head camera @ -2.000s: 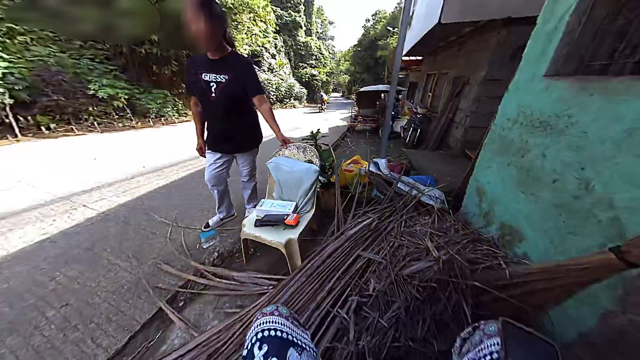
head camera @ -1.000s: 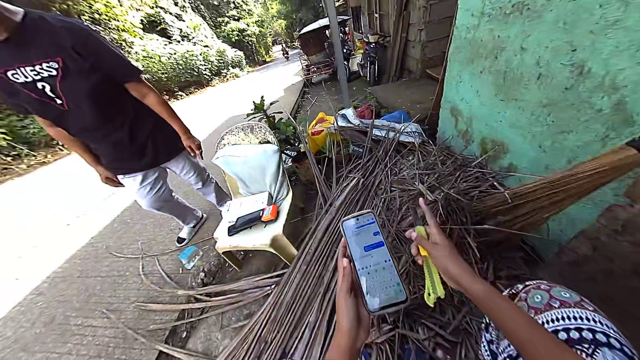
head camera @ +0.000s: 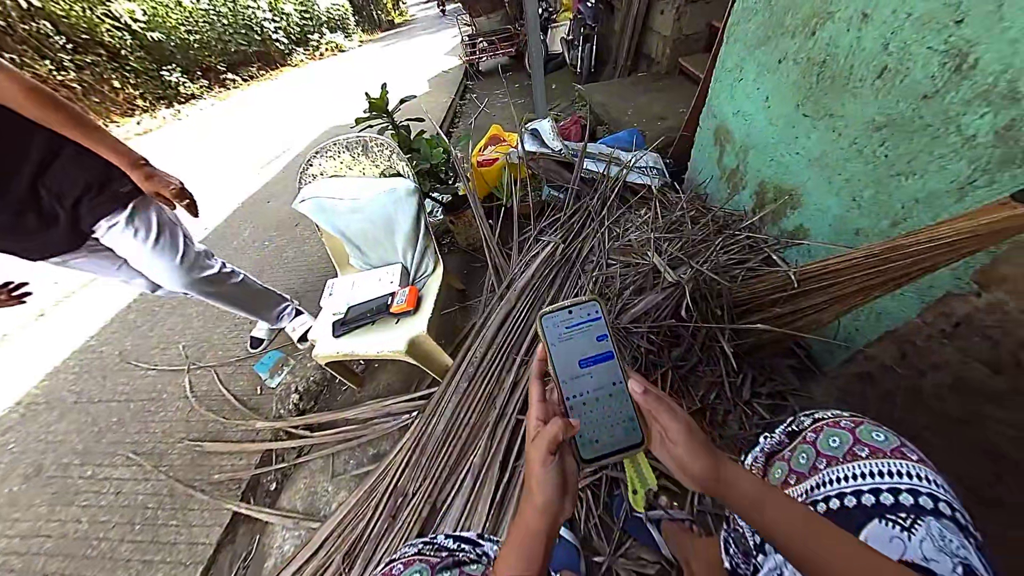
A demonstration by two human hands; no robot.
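Note:
A smartphone [head camera: 592, 380] with a chat and keyboard on its lit screen is upright between my two hands. My left hand [head camera: 550, 432] grips its left edge, thumb near the lower screen. At the right edge, my right hand [head camera: 676, 436] rests against the phone; its fingers are partly hidden behind it. A yellow-green handle-like object [head camera: 640, 482] shows below the phone, by my right hand; whether the hand still grips it is partly hidden. Beneath the hands lies a heap of dry palm fronds [head camera: 480, 384].
A plastic chair [head camera: 432, 356] at left holds a cloth, a white box and a dark device with an orange part. A person [head camera: 60, 184] stands beyond it on the road. A bundle of thin sticks [head camera: 896, 268] leans by the green wall [head camera: 864, 104]. A yellow bag [head camera: 492, 160] lies behind.
My right hand, which was apart from the phone with the yellow-green object in it, has come to the phone's right edge. Both hands were out of view two seconds ago. The view has tilted down.

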